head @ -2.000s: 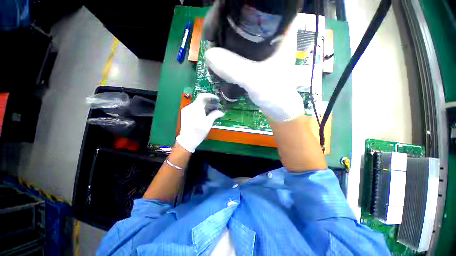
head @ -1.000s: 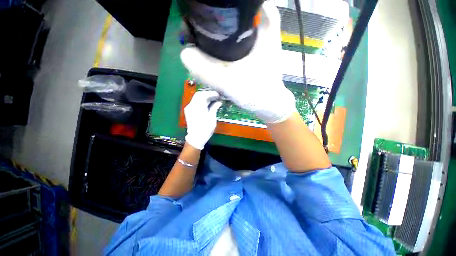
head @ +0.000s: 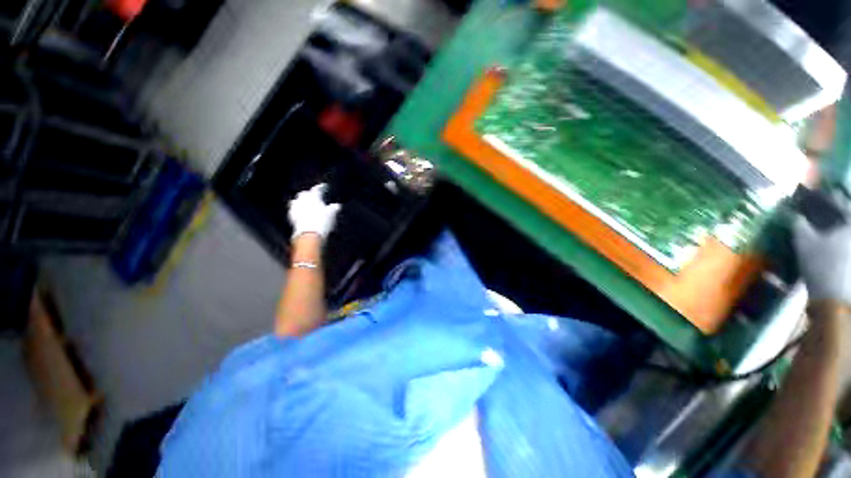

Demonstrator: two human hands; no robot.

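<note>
My gloved left hand [head: 313, 211] is over the black parts bin [head: 266, 140], its fingertips at the dark interior; blur hides whether it holds anything. My gloved right hand [head: 827, 250] is at the right edge, partly cut off, around a dark object [head: 817, 207] that looks like the electric screwdriver, mostly hidden. The green circuit board [head: 597, 154] lies in the orange fixture [head: 569, 191], with a long white-silver heatsink [head: 676, 98] across it and a finned heatsink [head: 770, 47] at its far side.
Shiny brass-coloured hardware [head: 408, 168] lies in a compartment beside the bin's dark part. Crumpled clear bags [head: 350, 33] are on the bin's far end. A dark cable [head: 746, 373] loops near the green bench's [head: 523, 210] right corner. A blue crate [head: 157, 219] stands at the left.
The view has turned left and is blurred. My left hand has moved from the board to the bin. My right hand has moved from above the board to its right side with the dark tool.
</note>
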